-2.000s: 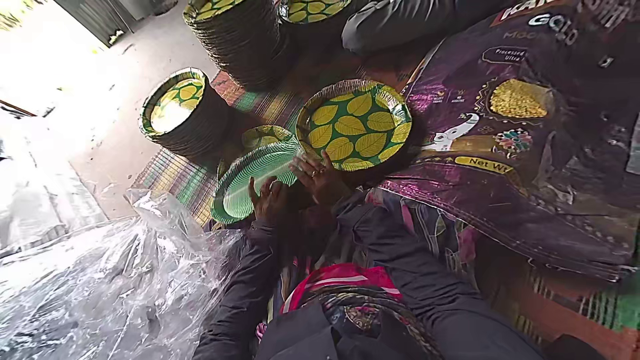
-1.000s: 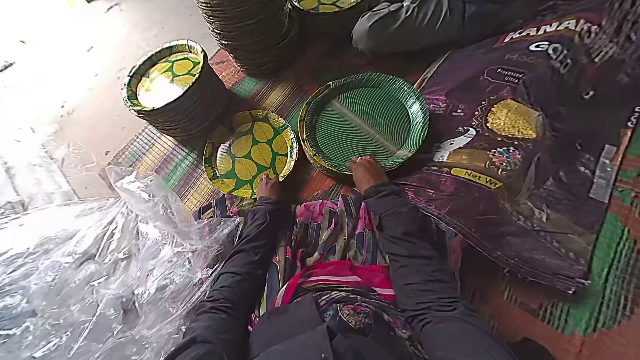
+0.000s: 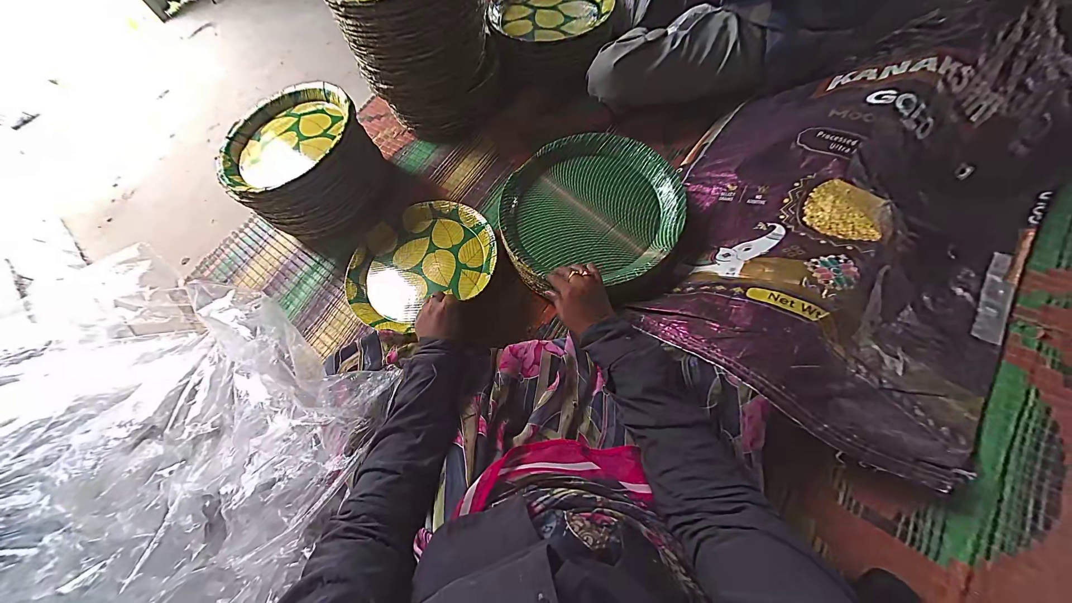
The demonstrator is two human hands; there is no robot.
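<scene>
My left hand (image 3: 439, 316) grips the near edge of a leaf-patterned paper plate (image 3: 440, 264), yellow leaves on green, in front of me and to the left. Right of it lies a plain green ribbed plate (image 3: 590, 205), on top of what looks like more plates. My right hand (image 3: 579, 293), with a ring on one finger, rests on the near rim of that green plate; whether its fingers pinch the rim cannot be told. The two plates lie side by side, their rims close together.
Stacks of leaf-patterned plates stand at the left (image 3: 293, 180) and the back (image 3: 419, 75), another stack (image 3: 553, 21) beside them. Clear plastic sheeting (image 3: 226, 435) lies at left, a purple printed sack (image 3: 837, 352) at right. Another person's grey-clad leg (image 3: 687, 59) is at the back, over a woven mat (image 3: 988, 469).
Two seconds ago both hands were at a tilted green plate, with a leaf-patterned plate on top at the right. Now the green plate tops the right pile, and my left hand is at the left leaf-patterned plate.
</scene>
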